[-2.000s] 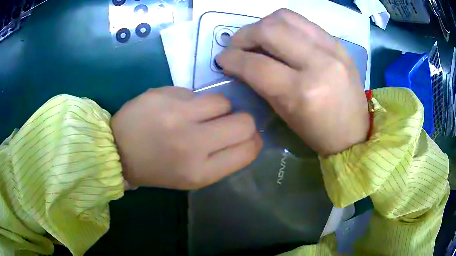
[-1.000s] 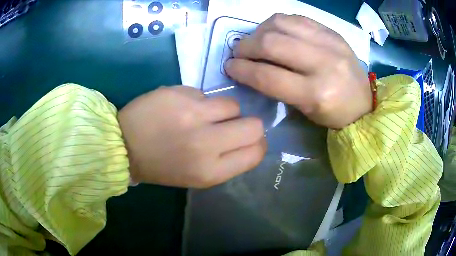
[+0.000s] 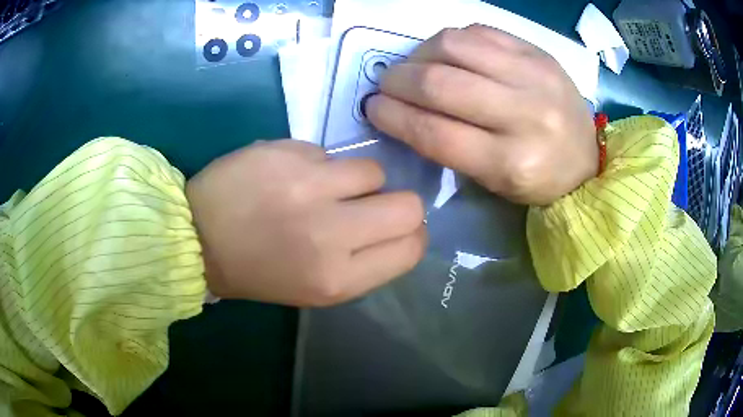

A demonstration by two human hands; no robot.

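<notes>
A grey tablet back cover point(image 3: 383, 342) with ADVAN lettering lies on white sheets, its camera bump point(image 3: 376, 68) at the top. Clear protective film point(image 3: 481, 281) covers the lower part, with its edge below the bump. My left hand point(image 3: 309, 224) is at the film's edge, fingers curled down; whether they pinch the film is hidden. My right hand point(image 3: 489, 110) reaches over the cover's top, fingertips on the camera bump. A dark round piece point(image 3: 367, 106) shows at the lower seat beside a fingertip; whether the fingers grip it is hidden.
A clear liner sheet point(image 3: 224, 61) with black rings lies at upper left. A white separator sheet point(image 3: 574, 49) shows under the cover. A white folded wipe point(image 3: 601, 37) and a labelled bottle point(image 3: 656, 34) are at upper right. A blue bin point(image 3: 681, 167) is partly hidden by my right sleeve.
The cover has shifted slightly in view. My right hand's fingers remain at the camera bump, and its wrist sits higher than two seconds ago. Bright reflections have appeared on the film. My left hand stays at the film edge.
</notes>
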